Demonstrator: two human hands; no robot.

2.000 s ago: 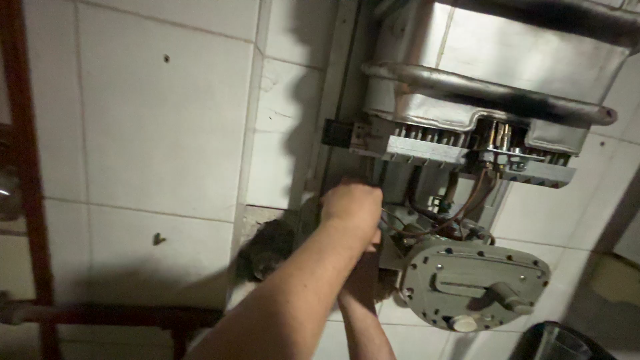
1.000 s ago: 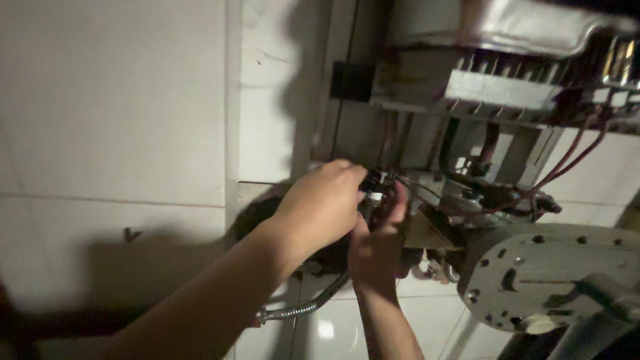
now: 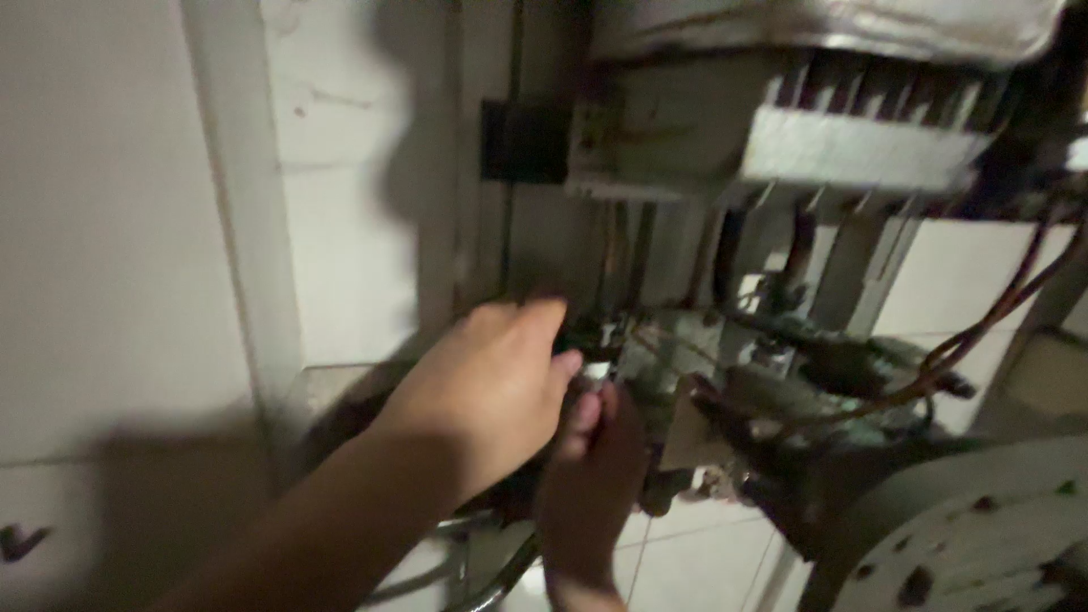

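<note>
My left hand [image 3: 484,382] reaches in from the lower left, its thumb and bent fingers at a dark fitting at the lower left of an opened gas water heater. Just below and to the right, my right hand [image 3: 595,459] points upward, its fingertips at a small white part [image 3: 597,371]. Blur and shadow hide whether either hand grips anything. Beside the fingers sits a greyish metal valve body [image 3: 671,348]. Above it are the burner assembly [image 3: 858,149] and the metal heat exchanger housing [image 3: 816,25].
A round bolted metal cover [image 3: 960,527] fills the lower right. Dark reddish wires [image 3: 986,327] loop down on the right. A flexible metal hose [image 3: 501,586] runs beneath my hands. White wall tiles [image 3: 348,255] lie behind, with a hook [image 3: 21,542] at the far left.
The view has moved much closer to the heater's lower left part. Both hands, overlapping two seconds ago, now show side by side at the fitting.
</note>
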